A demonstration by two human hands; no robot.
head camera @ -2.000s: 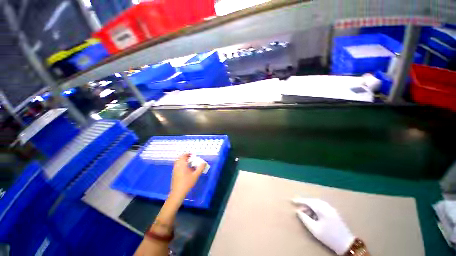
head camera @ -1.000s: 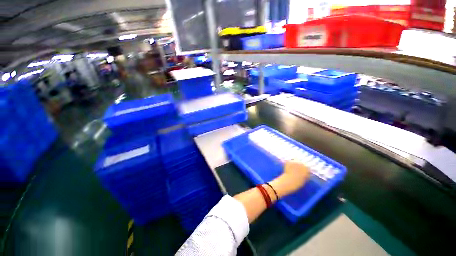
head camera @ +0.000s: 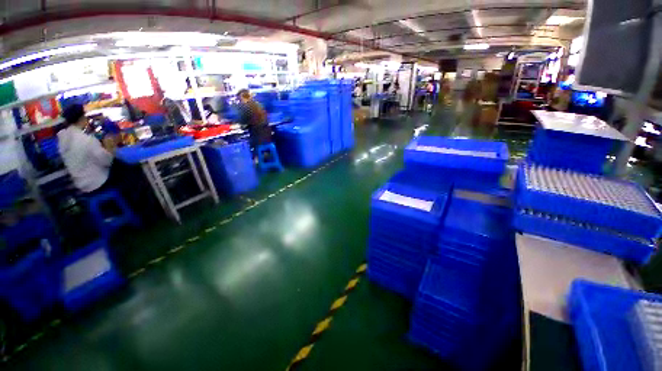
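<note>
Neither of my hands is in the picture. The nearest blue turnover tray [head camera: 599,319] is cut off at the lower right corner, with rows of white adapters [head camera: 651,330] at its right side. Behind it, two stacked blue trays [head camera: 584,211] sit on the bench end, the upper one filled with rows of white pieces. A beige board [head camera: 555,272] lies under and between the trays.
Tall stacks of blue trays [head camera: 406,250] stand on the green floor beside the bench. Yellow-black tape [head camera: 330,319] marks the floor. At the left, a person in a light top [head camera: 83,156] sits at a bench; another person [head camera: 254,119] is farther back.
The view has swung far left, away from the bench towards the aisle. My left hand, which was over the tray, is out of the picture; my right glove left the view earlier.
</note>
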